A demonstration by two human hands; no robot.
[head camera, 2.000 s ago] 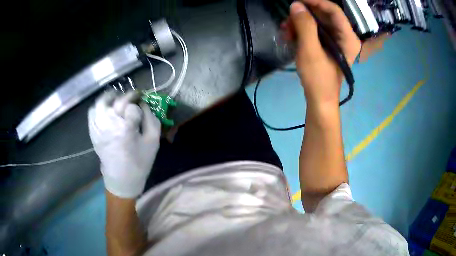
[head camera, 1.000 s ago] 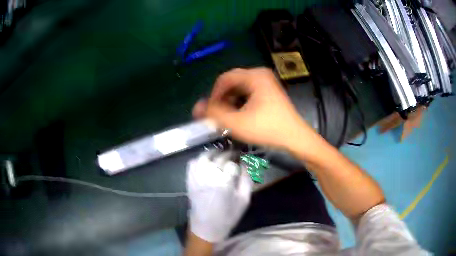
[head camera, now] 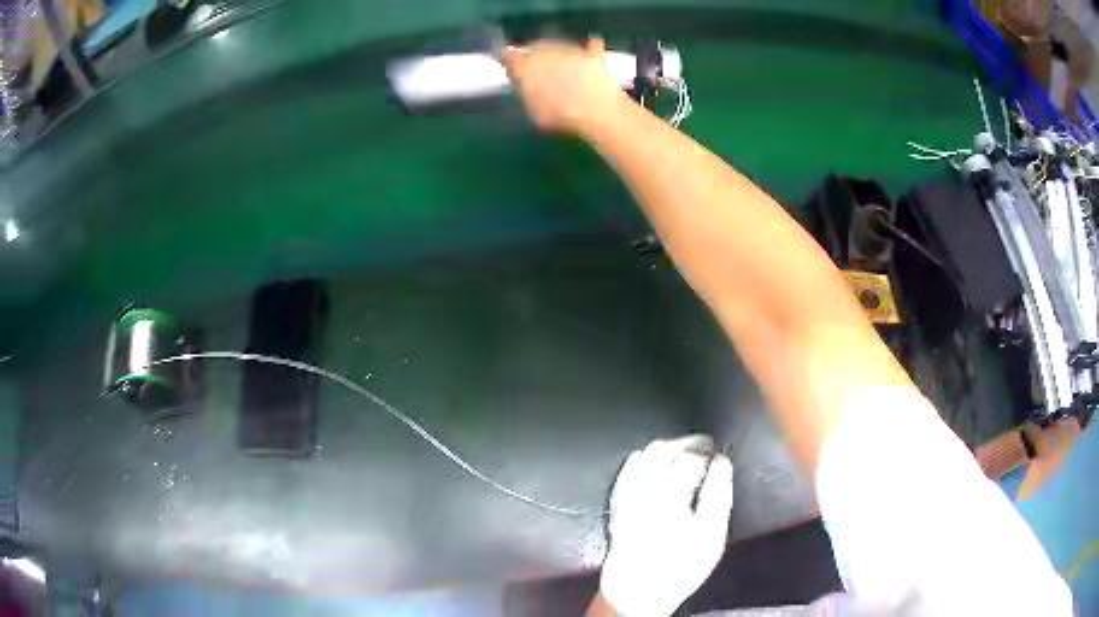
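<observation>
My bare right hand (head camera: 558, 84) is stretched to the far side of the bench, closed around the silver bar unit (head camera: 452, 78). The bar lies roughly left to right, slightly blurred. Its round end with white wires shows right of the hand. My gloved left hand (head camera: 670, 518) is near the front edge, fingers curled on the solder wire (head camera: 422, 430), which runs left to the green-rimmed solder spool (head camera: 141, 350). A short end of wire shows at its fingertips. No green circuit board can be made out.
A flat black rectangle (head camera: 282, 368) lies right of the spool. The black iron stand with its yellow sponge tray (head camera: 870, 297) is at the right, partly behind my right forearm. Beyond it is a pile of silver bar units (head camera: 1046, 283) with loose wires. A blue frame (head camera: 998, 54) stands at far right.
My right hand has carried the bar unit away from my gloved hand to the bench's far side. The gloved hand stays near the front edge with the solder wire. The view has shifted, showing the spool.
</observation>
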